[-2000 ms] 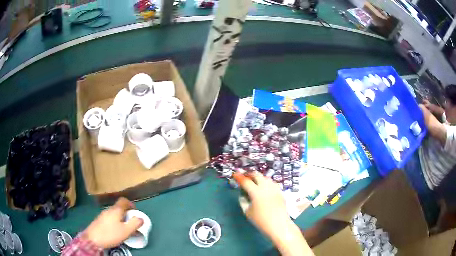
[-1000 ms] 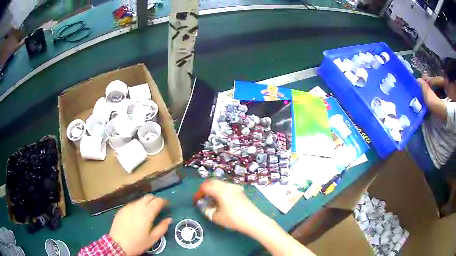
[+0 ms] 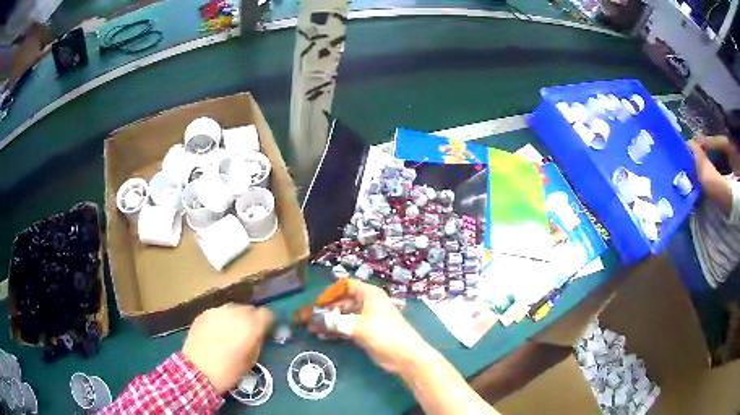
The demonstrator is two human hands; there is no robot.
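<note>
My right hand [image 3: 369, 320] is closed around an orange-handled tool [image 3: 331, 293], right of centre at the bottom; the tool's tip is not clear. My left hand [image 3: 227, 344], in a red checked sleeve, is blurred, its fingers drawn together. A small silvery piece, likely a motor [image 3: 282, 332], shows blurred between the hands; whether my left fingers touch it is unclear. One white housing [image 3: 311, 374] stands on the green bench below my right hand, its spoked ring facing up. Another white housing [image 3: 253, 384] is partly hidden by my left hand.
A cardboard box [image 3: 174, 312] of white housings stands behind my left hand. A tray of black parts [image 3: 57, 275] is far left. Motors [image 3: 414, 235] lie heaped on printed sheets [image 3: 519, 203]. At right are a blue bin [image 3: 600, 170], a deep carton [image 3: 649, 324] and a person's arm.
Two seconds ago my left hand held a white housing and my right hand was at the motor heap. Since then, my right hand has come back left, and my left fingers, spread a second ago, have closed together.
</note>
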